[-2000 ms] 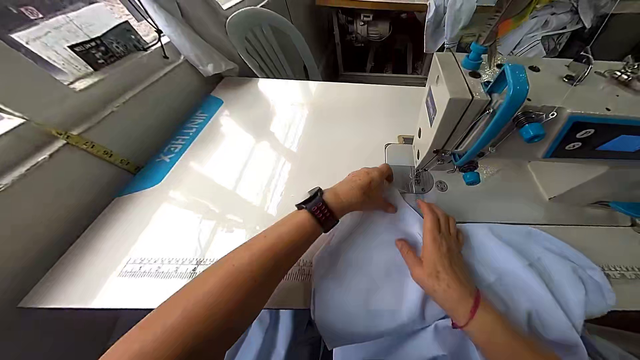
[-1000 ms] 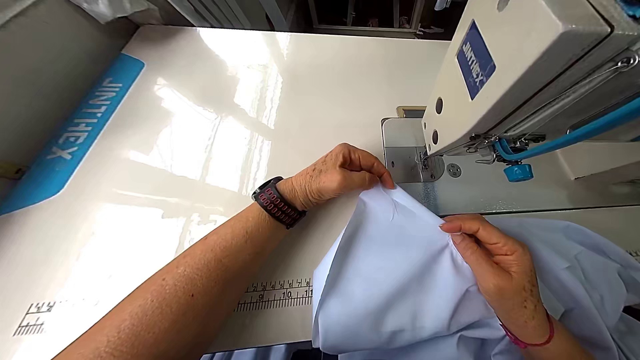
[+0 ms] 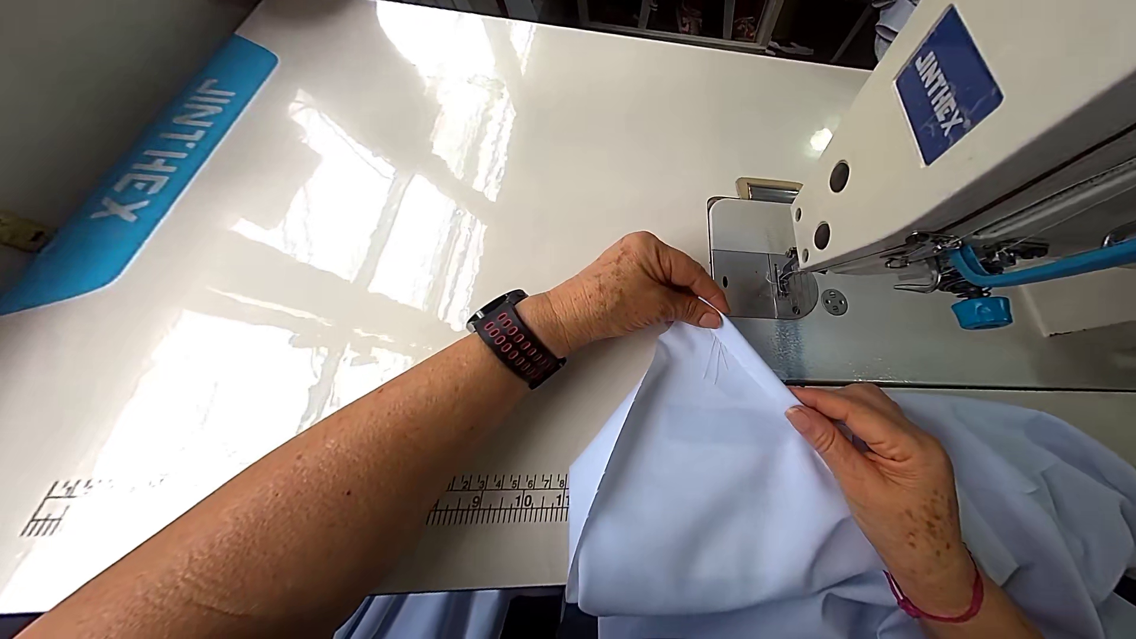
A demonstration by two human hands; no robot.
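Observation:
A light blue fabric piece [image 3: 710, 479] lies over the front edge of the sewing table, with a narrow fold along its upper right edge. My left hand [image 3: 635, 288], with a dark watch on the wrist, pinches the upper corner of that fold between thumb and fingers. Farther down the same fold, my right hand [image 3: 887, 470] grips it between thumb and index finger. Loose thread ends hang on the cloth near the corner. Just right of my left hand is the needle plate [image 3: 754, 297] of the sewing machine [image 3: 958, 115]; the fabric is apart from the presser foot [image 3: 784, 273].
The white table [image 3: 568, 133] carries a printed ruler scale [image 3: 501, 499] near its front edge and a blue branded strip [image 3: 151, 177] at the left. The machine head overhangs the upper right, with a blue knob [image 3: 982, 312] below it. More fabric [image 3: 426, 617] hangs under the front edge.
The view has come much closer to the machine. My right hand, spread on the cloth two seconds ago, now pinches the folded edge. My left hand remains at the fabric's corner.

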